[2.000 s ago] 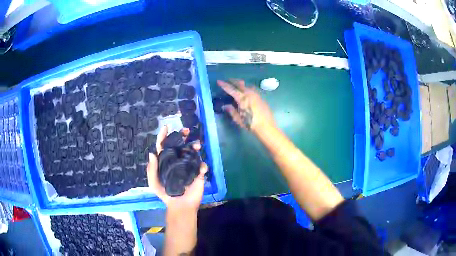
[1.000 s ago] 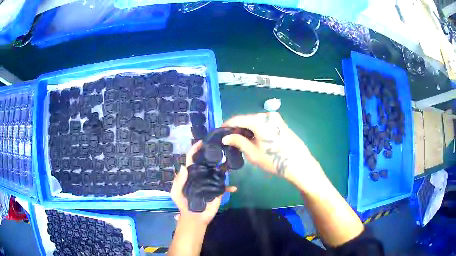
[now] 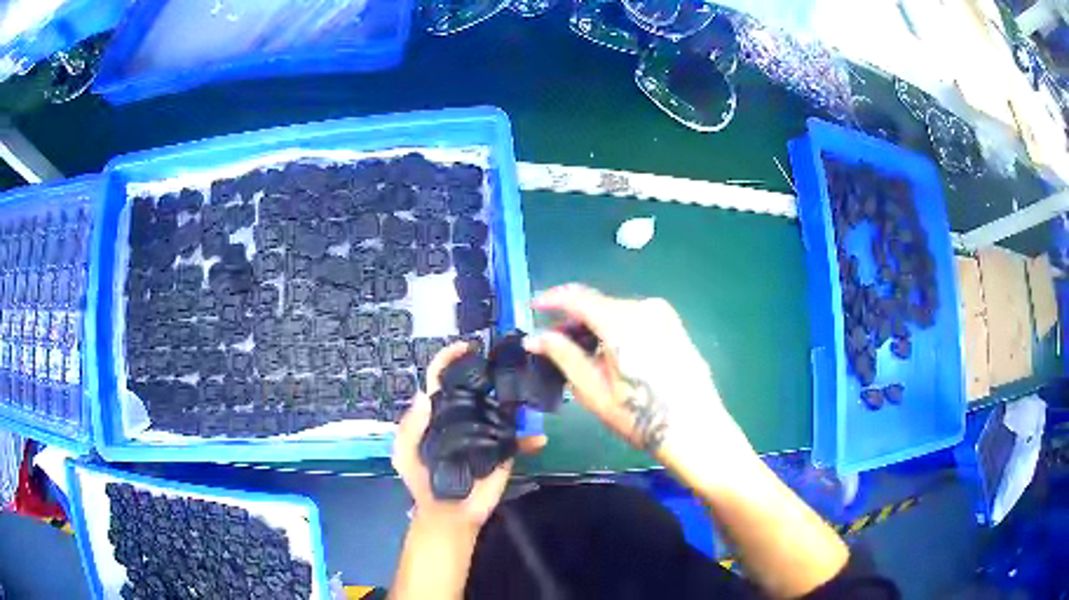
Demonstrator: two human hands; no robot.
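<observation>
My left hand (image 3: pixel 451 451) is bare and cradles a small pile of black moulded seat pieces (image 3: pixel 463 428) below the right front corner of a blue crate (image 3: pixel 506 223). My right hand (image 3: pixel 615 358) pinches a black piece (image 3: pixel 537 373) just right of the pile; its fingertips are partly hidden by the piece. The crate holds rows of similar black pieces (image 3: pixel 317 281) on a white liner sheet (image 3: pixel 434 307), which shows bare near the right side. Whether the pinched piece touches the pile is hard to tell.
A second blue crate (image 3: pixel 830 404) at the right holds loose dark pieces. A small white object (image 3: pixel 635 232) lies on the green bench (image 3: pixel 715 305). A crate of black parts (image 3: pixel 314 551) stands low at the left. Clear plastic shapes (image 3: pixel 692 88) lie at the back.
My right hand came from the bench beside the crate to the pile in my left hand and now pinches a piece there. My left hand moved right, off the crate's interior.
</observation>
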